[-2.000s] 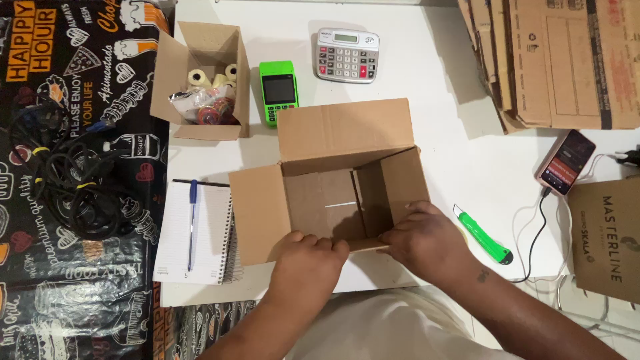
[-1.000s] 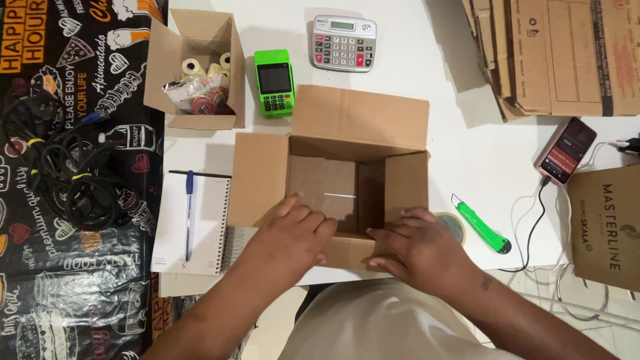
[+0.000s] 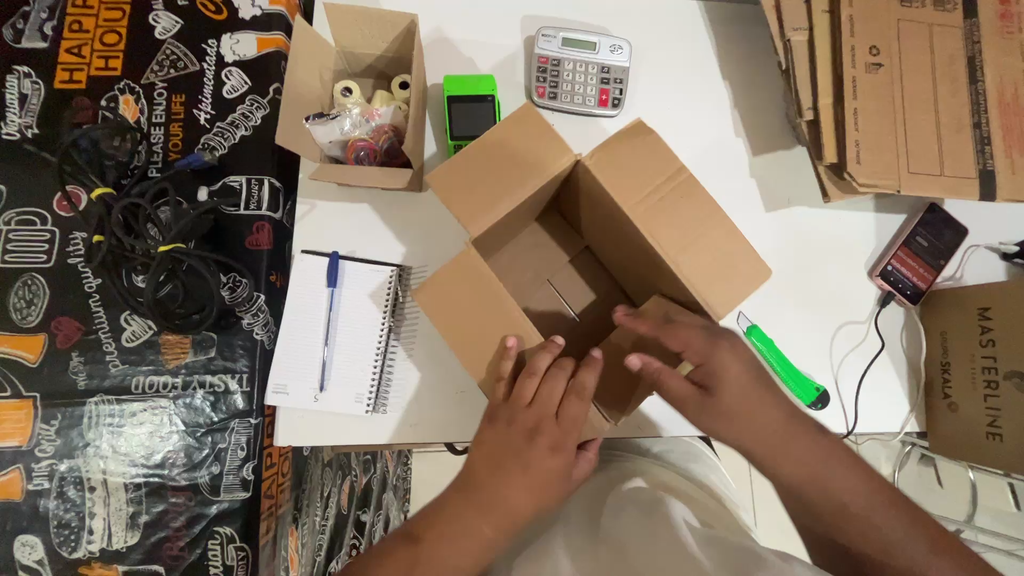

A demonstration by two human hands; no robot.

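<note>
An upright cardboard box with its flaps spread stands at an angle on the white table, a slit of light showing in its bottom. My left hand rests over the near edge, fingers on the cardboard and thumb below, gripping that side. At the near right flap, my right hand has its thumb and fingers apart; whether it grips the flap cannot be told. A green utility knife with its blade out lies right of that hand. The far left flap partly covers a green card terminal.
Behind are a calculator and a small box of paper rolls. A spiral notebook with a pen lies left. Stacked cardboard, a charging phone and a printed carton are right; coiled cables far left.
The open box has turned from nearly square-on to a diagonal position, and one flap now overlaps the card terminal. A tape roll seen beside my right hand one second ago is no longer visible.
</note>
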